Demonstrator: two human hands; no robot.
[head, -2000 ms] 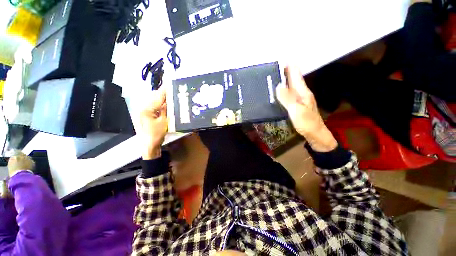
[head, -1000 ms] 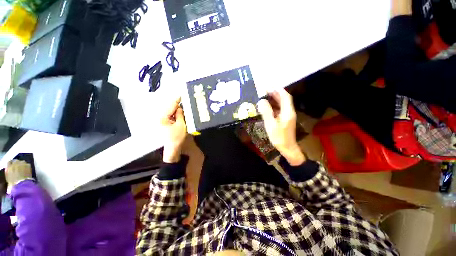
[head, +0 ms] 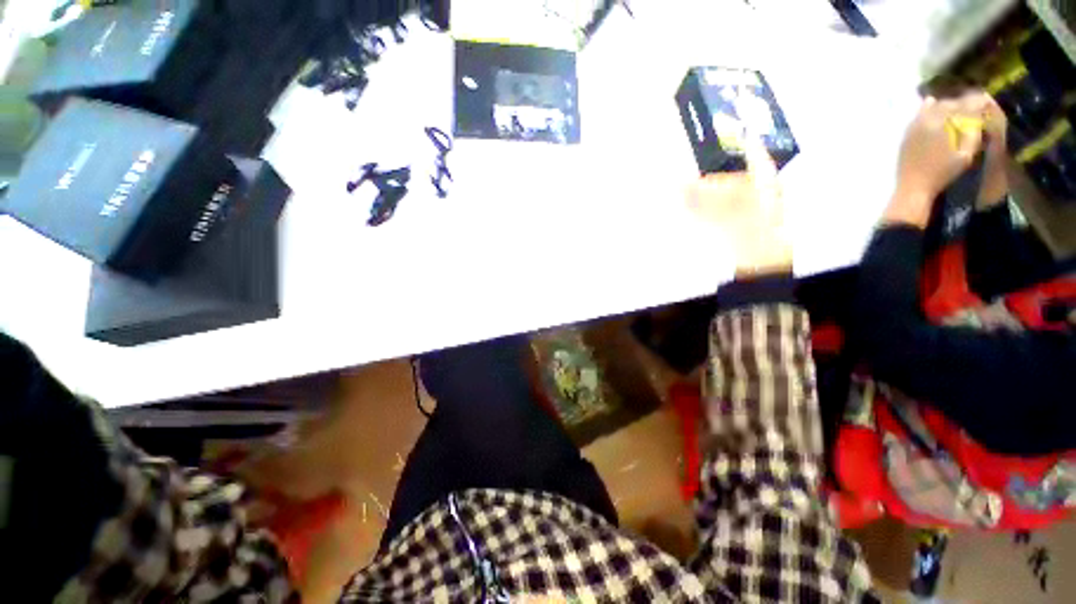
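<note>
A closed black retail box (head: 734, 109) with a pale picture on its face lies on the white table, right of centre. My right hand (head: 746, 218) reaches over the table, with its fingers at the box's near end. The hand is washed out, so whether it grips the box cannot be told. My left hand is out of the picture; only my checked left sleeve shows at the lower left.
Black boxes (head: 106, 177) are stacked at the left. Small cables (head: 381, 191) and a flat printed black piece (head: 517, 94) lie mid-table. A neighbour's hands (head: 944, 148) are at the right, near a carton of yellow-and-black boxes (head: 1024, 94).
The retail box has left the space over my lap and is on the table at the right. My right hand has reached forward with it. My left hand has left the picture.
</note>
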